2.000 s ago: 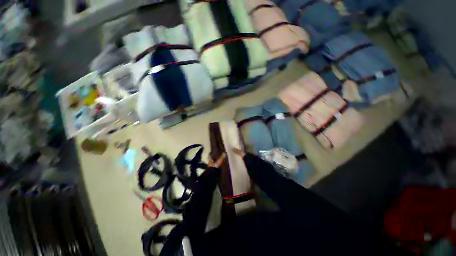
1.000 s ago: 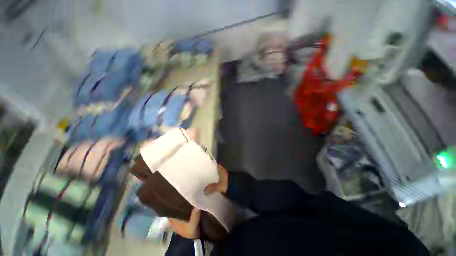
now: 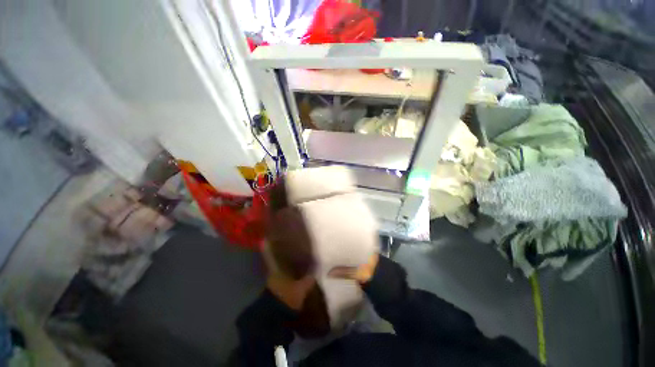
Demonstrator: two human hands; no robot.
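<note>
My left hand (image 3: 289,289) and my right hand (image 3: 363,271) hold a bundle of folded knit panels (image 3: 337,226), cream on the right and dark brown on the left. The left hand grips its lower left side, the right hand its lower right side. The bundle is blurred. Its upper end is in front of the lower left part of the white arch strapping machine (image 3: 457,97), which has an open window. Whether they touch I cannot tell. A green light shows at the machine's lower right corner.
A red plastic bag (image 3: 240,218) hangs left of the machine, and another (image 3: 343,23) lies behind it. Green and grey fabric (image 3: 549,186) is heaped at the right. A white panel (image 3: 136,79) stands at the left. The dark floor has a yellow line (image 3: 538,315). Shiny metal equipment stands at the far right.
The view has turned from the table of bundles to the strapping machine. The brown and cream bundle, low on the table at first, is now held up in front of the machine.
</note>
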